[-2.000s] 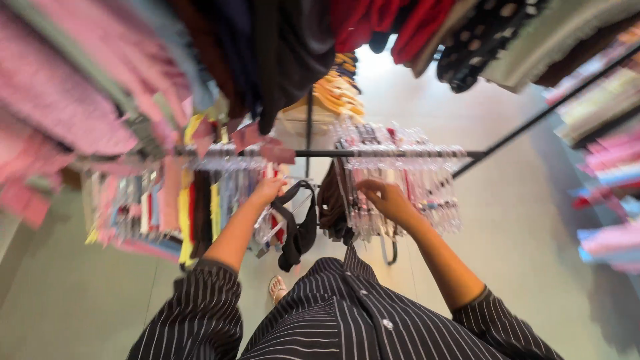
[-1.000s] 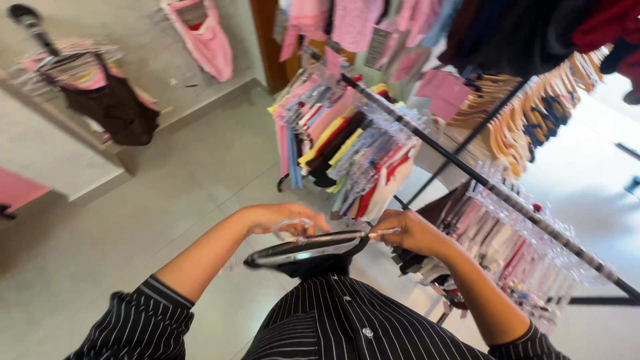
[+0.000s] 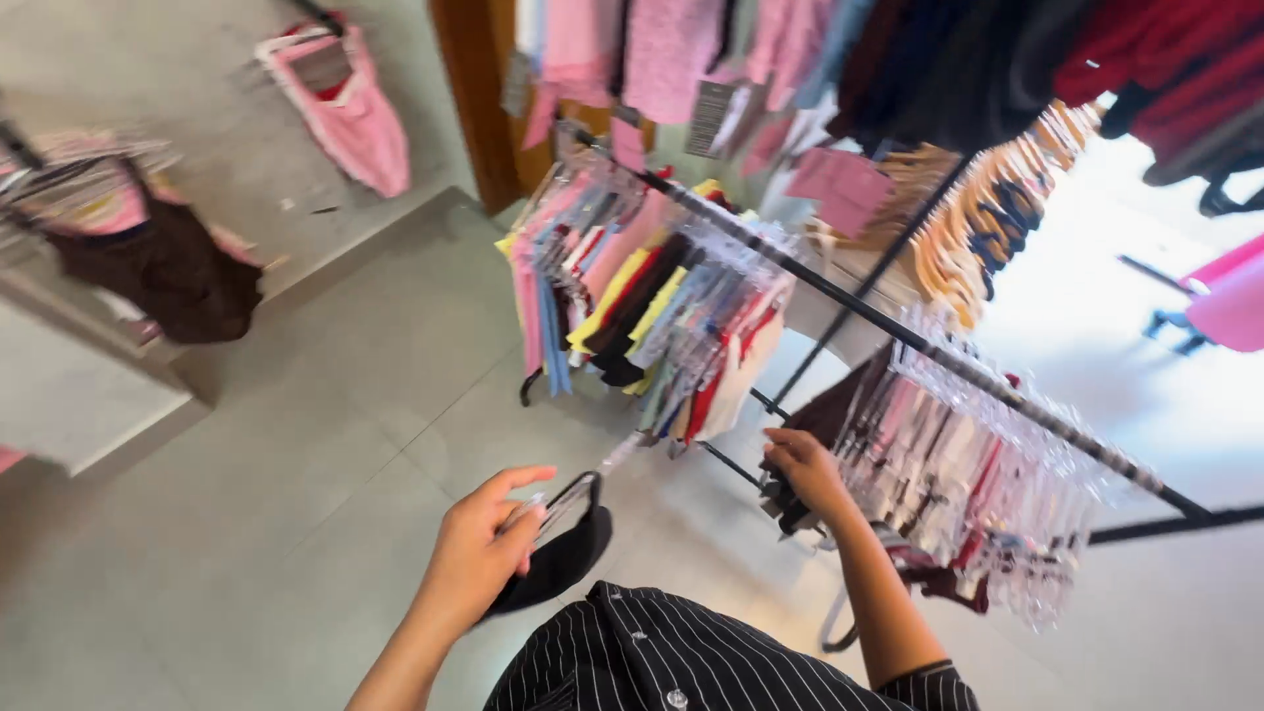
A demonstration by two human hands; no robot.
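My left hand is closed on a clear plastic hanger, from which a black garment hangs in front of my striped shirt. On the right, my right hand reaches to dark brown garments at the near end of a row on the rack; its fingers are partly bent, and whether they grip anything cannot be told. Beside them, many pale garments on clear hangers hang from the black rail. A second group of colourful garments hangs farther along the same rail.
Pink, dark and red clothes hang overhead. Orange hangers line up behind the rack. On the left wall hang a pink garment and a dark brown one, above a white ledge. The tiled floor lies below.
Both hands were at the hanger with the black garment a second ago. Now my right hand is away from it, at the brown garments on the rack, while the left keeps the hanger.
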